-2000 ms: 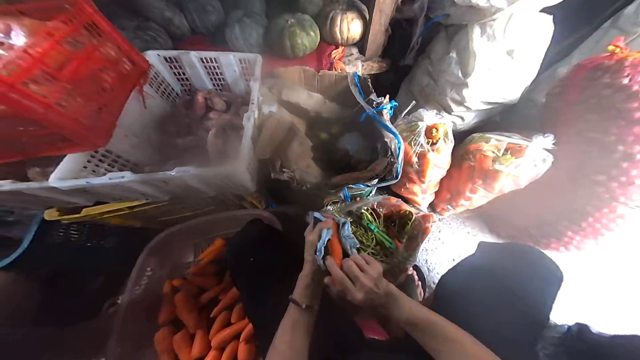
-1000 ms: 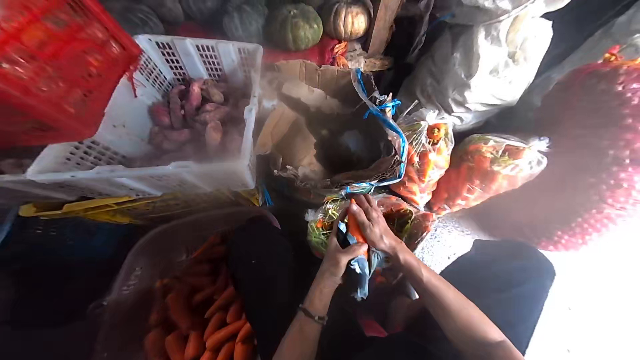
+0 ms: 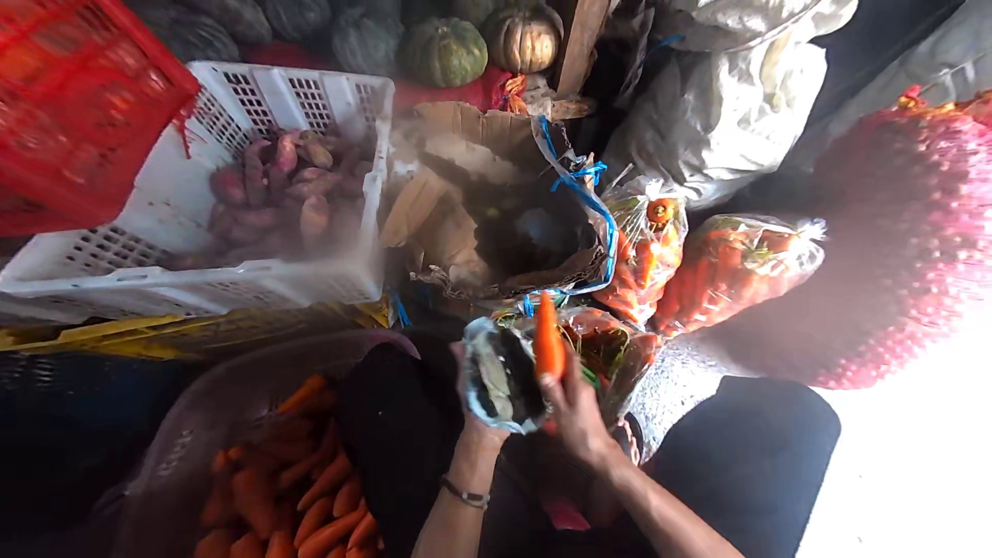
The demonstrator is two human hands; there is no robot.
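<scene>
My right hand [image 3: 575, 411] holds an orange carrot [image 3: 549, 341], its tip pointing up. Just to the left, my left hand [image 3: 482, 426] grips a bluish cloth or plastic piece [image 3: 502, 376] with a dark middle; most of the fingers are hidden behind it. Under and behind the hands lies an open clear plastic bag [image 3: 632, 364] with carrots and green stems. Two filled clear bags of carrots, one upright [image 3: 639, 260] and one tilted [image 3: 732, 271], stand beyond it. A tub [image 3: 167, 442] of loose carrots [image 3: 318, 496] is at my lower left.
A torn cardboard box [image 3: 457, 232] with blue ties stands ahead. Left of it, a white plastic crate [image 3: 325, 283] holds sweet potatoes, partly under a red crate [image 3: 85, 116]. Pumpkins [image 3: 443, 53] lie at the back. White sacks [image 3: 728, 116] and a pink net sack [image 3: 876, 256] are at the right.
The carrot, earlier low between both hands against the bluish piece, is now raised in my right hand. My left hand has moved left with the piece, which is now spread wider.
</scene>
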